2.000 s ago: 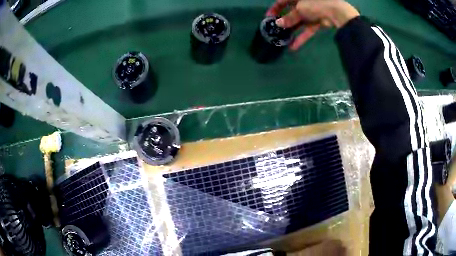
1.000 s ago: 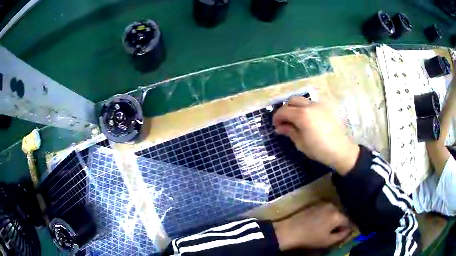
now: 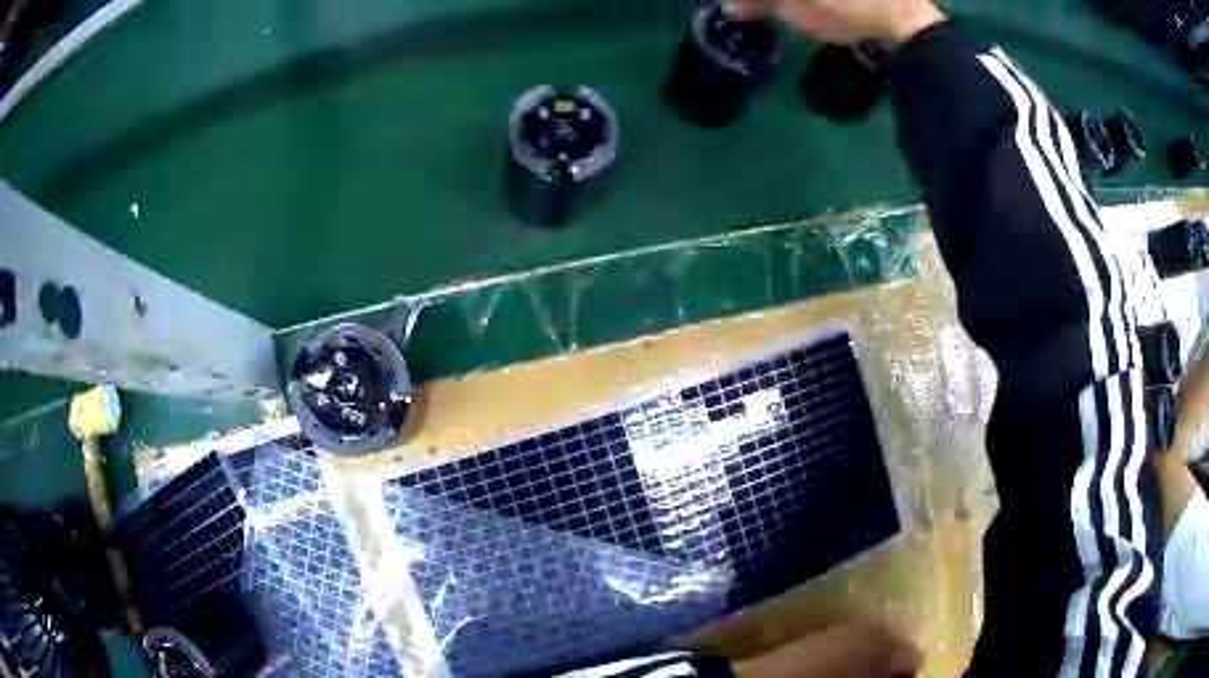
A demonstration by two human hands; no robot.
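My right hand (image 3: 849, 16), bare and cut off by the top edge, has its fingertips at the top of a black cylindrical unit (image 3: 723, 66) on the green surface. Whether it grips the unit or holds a small piece cannot be told. My left hand (image 3: 842, 658) is low at the bottom edge, dark and partly cut off; its fingers are not clear. A black die-cut sheet (image 3: 822, 457) with pale grid lines lies in front of me, its left part under wrinkled clear film (image 3: 530, 570).
Another black unit (image 3: 564, 152) stands on the green surface (image 3: 332, 172), one (image 3: 349, 388) by the pale metal post (image 3: 146, 305). A second gridded sheet (image 3: 186, 530), yellowish-handled tool (image 3: 96, 424) and black fan (image 3: 40, 596) are left. More units and part of a person (image 3: 1183, 530) are right.
My right hand has moved from the die-cut sheet up to a unit on the green surface. My left hand shows lower in the picture. The camera view has shifted.
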